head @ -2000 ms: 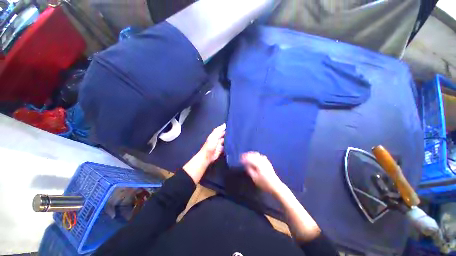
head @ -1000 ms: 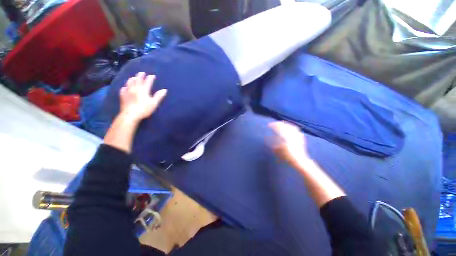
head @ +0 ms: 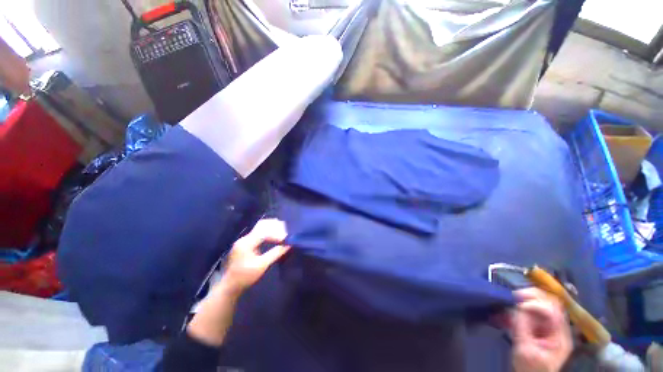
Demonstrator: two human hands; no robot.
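A navy cloth piece (head: 392, 280) is stretched between my hands over the near part of the dark blue table cover (head: 541, 196). My left hand (head: 254, 254) pinches its left end. My right hand (head: 539, 327), slightly blurred, holds its right end. The iron (head: 569, 301) lies at the right, its wooden handle just beside my right hand and its soleplate mostly hidden. Other navy pieces (head: 407, 171) lie at the far side of the table.
A pile of navy pieces (head: 153, 232) drapes over a pale padded arm (head: 269, 102) at left. A blue crate (head: 607, 196) stands at right. A black speaker-like box (head: 174, 69) is at the back left, with a red item (head: 33, 167) at the left edge.
My left hand has left the pile and come right to the cloth. My right hand has moved right and nearer, beside the iron. The navy piece now spans both hands. The view has shifted.
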